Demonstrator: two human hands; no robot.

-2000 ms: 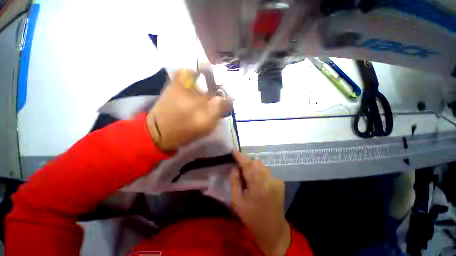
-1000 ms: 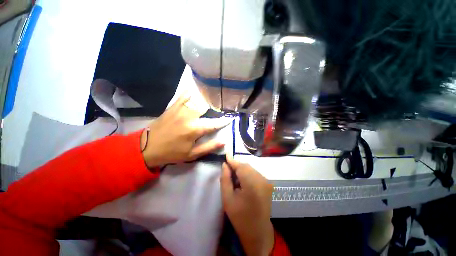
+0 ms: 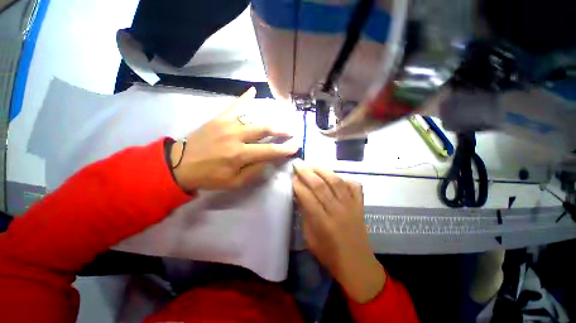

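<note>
A pale grey-white fabric panel (image 3: pixel 234 230) lies in front of the machine and hangs over the table's front edge. A black panel (image 3: pixel 180 25) lies behind it, with a narrow black band between. My left hand (image 3: pixel 230 151) lies flat on the pale panel, fingers towards the needle. My right hand (image 3: pixel 331 208) holds the panel's right edge, its fingertips close to my left fingertips. The presser foot and needle area (image 3: pixel 306 104) is just beyond my fingers; whether the cloth is under the foot I cannot tell.
The sewing machine head (image 3: pixel 278 53) stands above and to the right. Black-handled scissors (image 3: pixel 464 180) and a yellow-green item (image 3: pixel 431 135) with a blue one lie right of the needle. A printed tape measure (image 3: pixel 429 224) runs along the front edge. Blue tape is at far left.
The view has shifted. My left hand stays spread on the pale cloth and my right hand has flattened at its edge. The dark strip by my right fingertips no longer shows. The black panel appears higher and folded.
</note>
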